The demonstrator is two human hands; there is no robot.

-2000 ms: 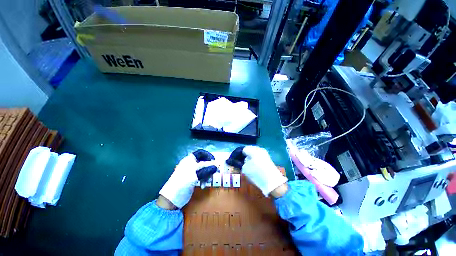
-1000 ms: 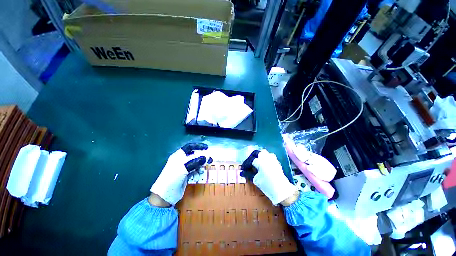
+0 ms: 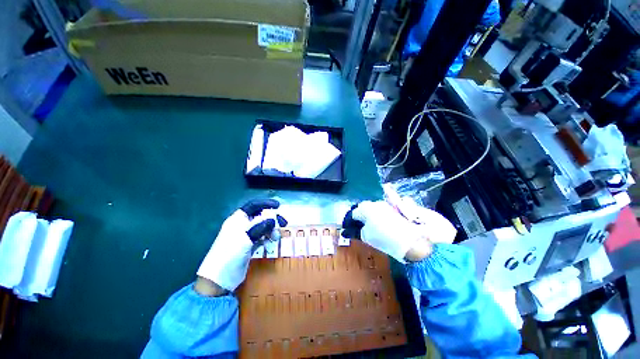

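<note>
The orange-brown fixture board (image 3: 319, 298) lies in front of me with rows of slots. Several small white flat parts (image 3: 300, 245) sit side by side in its far row. My left hand (image 3: 238, 238), in a white glove with black fingertips, is at the far left corner, fingers curled; whether it pinches a part is unclear. My right hand (image 3: 386, 226), gloved alike, has its black fingertips at the right end of the white row, by the rightmost part; its grip is hidden.
A black tray (image 3: 296, 184) with a white crumpled bundle (image 3: 298, 151) lies beyond the board. A WeEn carton (image 3: 196, 66) stands at the back. Brown boards (image 3: 15, 193) and white bundles (image 3: 35, 256) are at left. A machine (image 3: 554, 256) and clear plastic (image 3: 414, 184) are at right.
The view has shifted, so tray and carton appear further left. My hands have moved apart along the board's far edge, uncovering more white parts. A dark edge now shows under the board's right side.
</note>
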